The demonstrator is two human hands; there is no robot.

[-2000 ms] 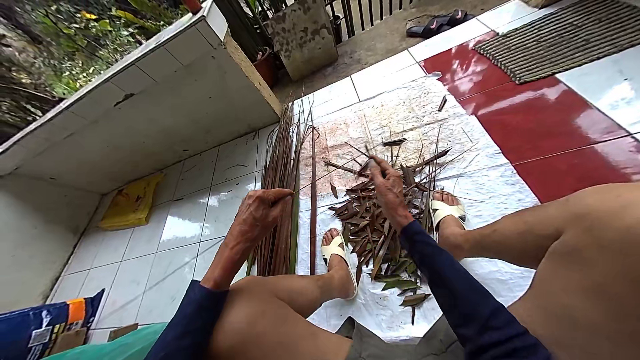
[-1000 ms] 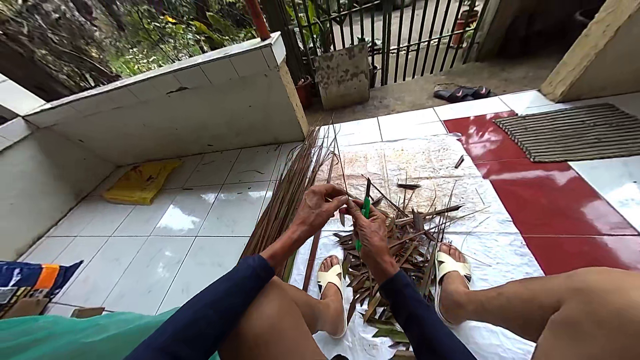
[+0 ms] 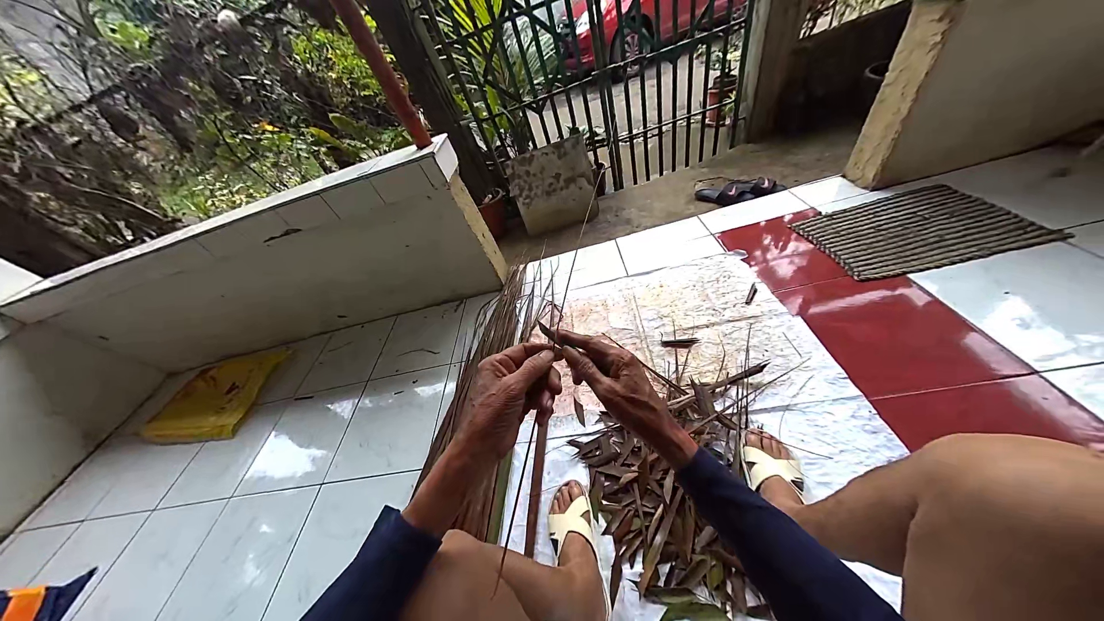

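My left hand [image 3: 509, 392] is closed on a thin brown leaf strip [image 3: 580, 246], which runs up past the fingers and hangs down below them. Against it, my right hand [image 3: 617, 375] holds a small knife, its dark blade [image 3: 547, 331] pointing up and left beside the strip; the handle is hidden in the fingers. Long dry brown strips [image 3: 479, 379] lie in a bundle left of my hands. Below my right hand a heap of short dry leaf pieces [image 3: 655, 509] rests on a white sheet [image 3: 828, 414] between my sandalled feet.
A low tiled wall [image 3: 345, 250] stands at the left, with a yellow packet [image 3: 216, 397] on the floor near it. Ahead are a metal gate [image 3: 638, 86], a concrete slab [image 3: 552, 185] and dark slippers [image 3: 739, 191]. A ribbed mat [image 3: 927, 228] lies at the right.
My hands were apart two seconds ago and are now together at the strip. The knife's green handle, seen a second ago, is now covered by my right fingers. The view has tilted up.
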